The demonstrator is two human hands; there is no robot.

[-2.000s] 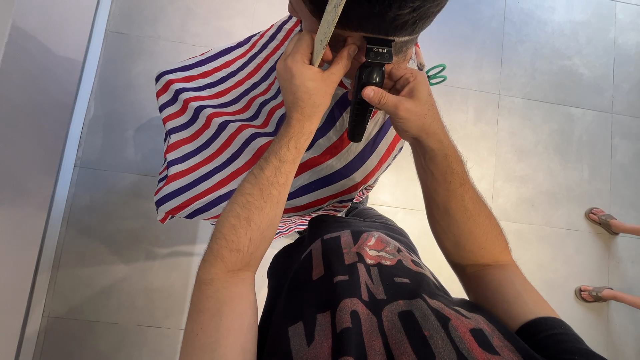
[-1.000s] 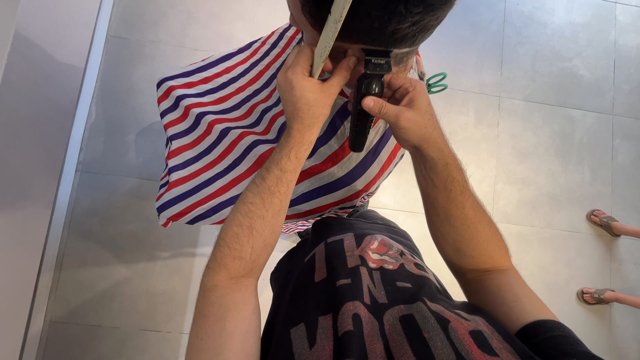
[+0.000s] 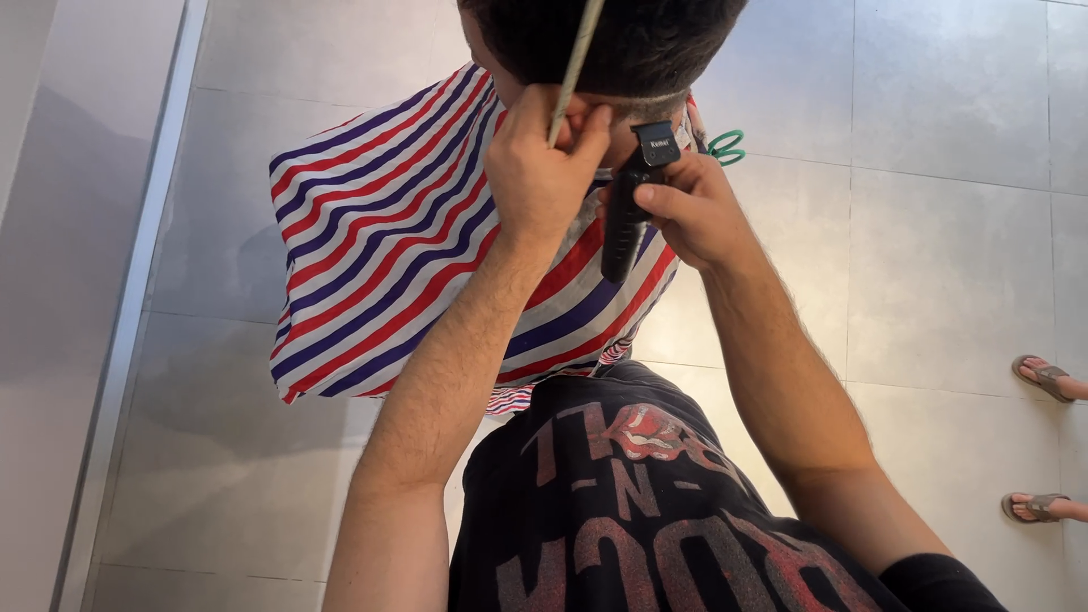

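Observation:
A seated person's dark-haired head (image 3: pixel 603 42) is at the top, with a short-cropped band at the hairline. My left hand (image 3: pixel 548 157) rests near the neck and holds a long, thin, pale comb (image 3: pixel 576 72) that slants upward across the hair. In my right hand (image 3: pixel 697 204) is a black Kemei hair trimmer (image 3: pixel 629 204), its blade end up and just below the cropped band. Whether the blade touches the skin cannot be told. A barber's cape (image 3: pixel 382 246) with red, white and blue stripes covers the person's body.
Green ring handles (image 3: pixel 727 148), apparently of scissors, stick out right of the neck. Another person's sandalled feet (image 3: pixel 1045 378) stand at the right edge on the grey tiled floor (image 3: pixel 943 280). A wall or panel with a metal edge (image 3: pixel 140 280) runs along the left.
The trimmer in my right hand has come down slightly from the hairline since the earlier frames. My left hand keeps hold of the comb in nearly the same place.

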